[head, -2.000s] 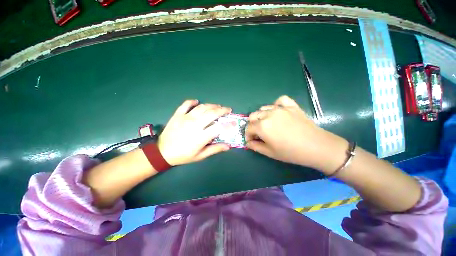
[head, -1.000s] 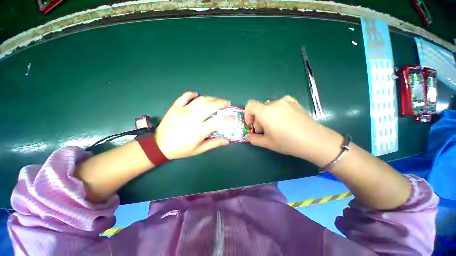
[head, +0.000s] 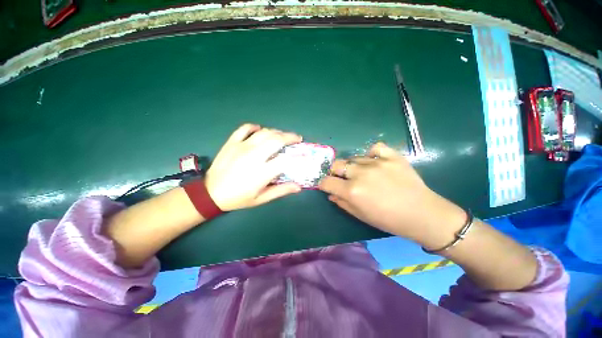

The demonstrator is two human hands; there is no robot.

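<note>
A red-rimmed phone unit (head: 307, 164) with a pale, silvery inside lies on the dark green mat between my hands. My left hand (head: 247, 168) grips its left end, with the thumb along the lower edge and the fingers over the upper edge. It wears a dark red wrist strap (head: 202, 199). My right hand (head: 376, 188) is at the unit's right end, with bent fingertips on its lower right corner. Whether a small part is between these fingertips is too small to tell. A thin bracelet is on the right wrist.
Tweezers (head: 408, 113) lie on the mat beyond my right hand. A pale blue strip (head: 500, 119) lies further right, then several red-rimmed units (head: 546, 122). A cord with a red-and-white block (head: 189, 164) is left of my left hand. A worn raised edge (head: 284, 11) borders the belt.
My right hand has shifted down and right from the unit's upper right edge to its lower right corner, uncovering more of that end. My left hand keeps its hold. Units on the belt have moved left.
</note>
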